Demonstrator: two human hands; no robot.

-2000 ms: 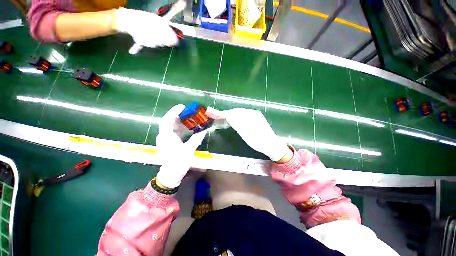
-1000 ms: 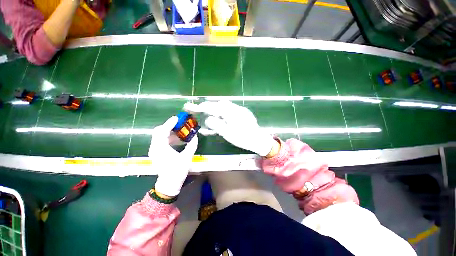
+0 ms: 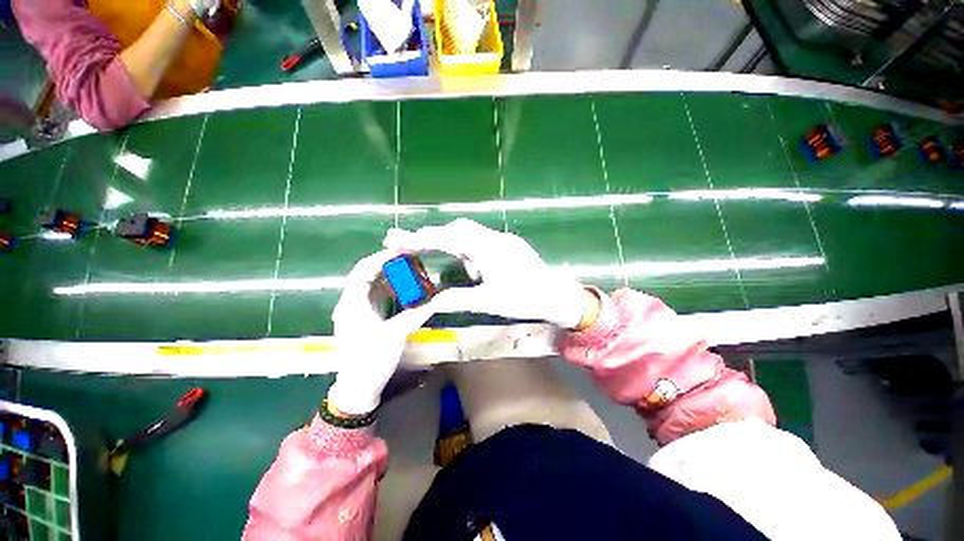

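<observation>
A wound coil component [image 3: 404,282] is held above the near side of the green belt, its blue face turned up and a dark edge showing at its right. My left hand [image 3: 370,322], in a white glove, grips it from the left and below. My right hand [image 3: 507,273], also white-gloved, is curved over from the right, its fingertips by the component's upper and lower edges. Whether the right fingers grip it or only touch it is unclear. The component's underside is hidden.
More components lie on the green conveyor belt [image 3: 550,137] at far left and far right. Red-handled cutters [image 3: 164,423] and a divided parts tray [image 3: 72,476] are at lower left. Blue bin [image 3: 393,48] and yellow bin [image 3: 468,48] stand beyond the belt. A person's pink sleeve is upper left.
The component has turned from showing its copper windings to showing its blue face. My right hand has closed in around it. The other person's arm has drawn back from over the belt.
</observation>
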